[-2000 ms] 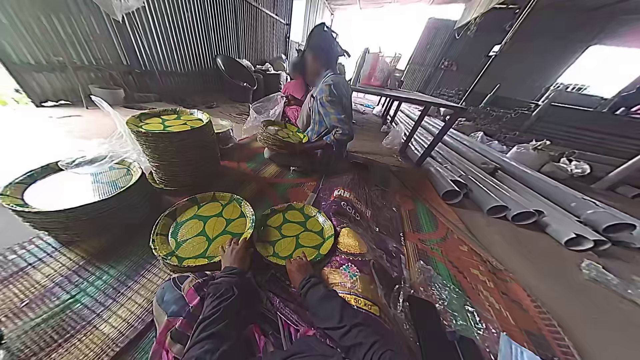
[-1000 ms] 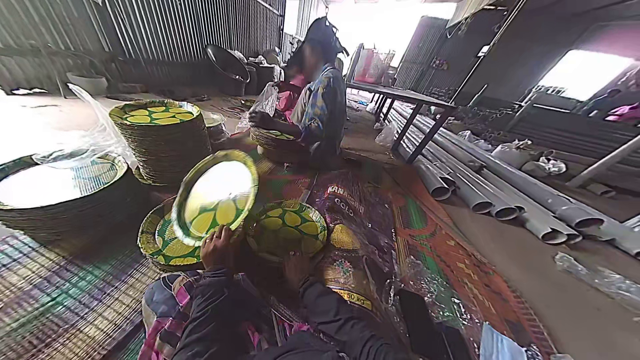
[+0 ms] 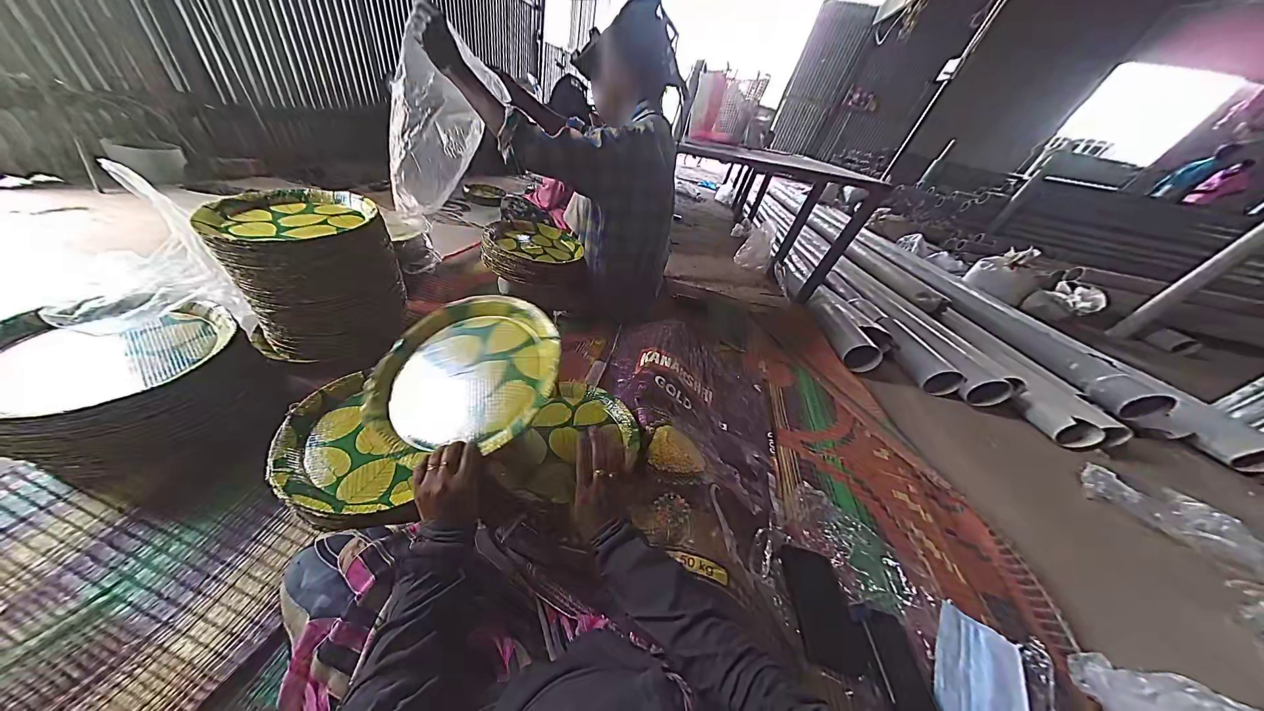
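My left hand (image 3: pixel 449 486) grips the lower rim of a green and yellow leaf-patterned plate (image 3: pixel 474 370), which is tilted up and catches glare. Below and left of it sits a stack of like plates (image 3: pixel 346 464) on the mat. My right hand (image 3: pixel 600 474) rests with its fingers over another leaf-patterned plate (image 3: pixel 568 430), on the right; whether it grips that plate is hard to tell. Behind stands a tall stack of plates (image 3: pixel 296 267), and at the far left a wide stack with a shiny top (image 3: pixel 109 365).
A person (image 3: pixel 612 178) sits ahead, lifting a clear plastic bag (image 3: pixel 430 128) beside another plate stack (image 3: pixel 533 247). Grey pipes (image 3: pixel 987 346) and a table (image 3: pixel 780 163) lie to the right. A printed sack (image 3: pixel 681 425), a phone (image 3: pixel 815 602) and a face mask (image 3: pixel 973 657) are near me.
The plate in my left hand was first flat on the left stack, then raised, and now leans further right. The other person has let go of the plates and lifted a plastic bag.
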